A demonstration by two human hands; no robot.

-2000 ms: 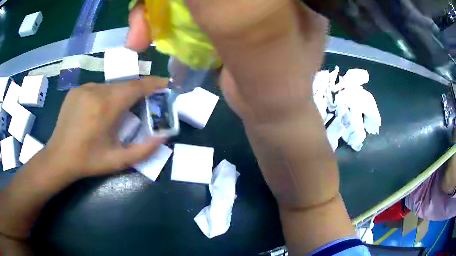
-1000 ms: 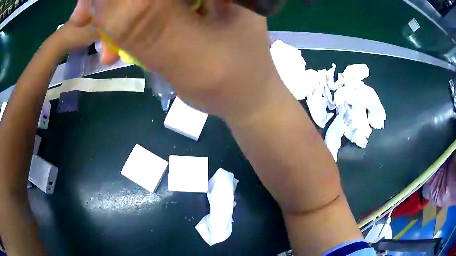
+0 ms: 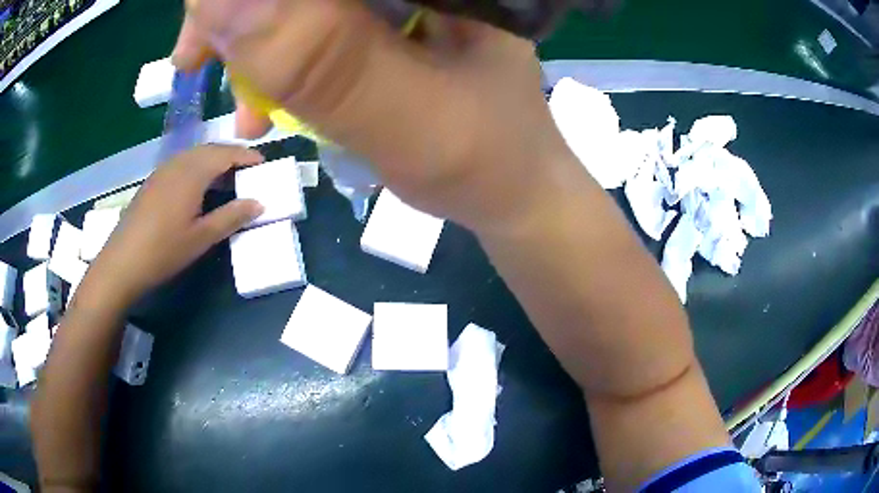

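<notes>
My left hand point(image 3: 183, 217) has its fingertips and thumb on a white adapter housing point(image 3: 274, 193), which lies blank face up. A second white housing point(image 3: 268, 260) lies right below it, touching. My right hand point(image 3: 357, 87) is raised at the top centre, closed around the yellow-wrapped grip point(image 3: 270, 108) of the dispensing gun. The gun's pale nozzle point(image 3: 359, 199) points down beside another white housing point(image 3: 403, 231). The gun's dark body is blurred and cut off at the top edge.
Two more housings point(image 3: 326, 329) lie in the middle beside a creased white wipe point(image 3: 469, 400). Several housings point(image 3: 67, 252) cluster at the left. Another housing point(image 3: 154, 83) sits past the pale edge strip. A heap of white wipes point(image 3: 708, 188) lies right. A cream hose point(image 3: 819, 356) crosses the lower right.
The housing with its open side up has left my left hand's earlier place. My left hand reached to the upper left, then came back onto a blank-faced housing. My right hand with the gun moved left.
</notes>
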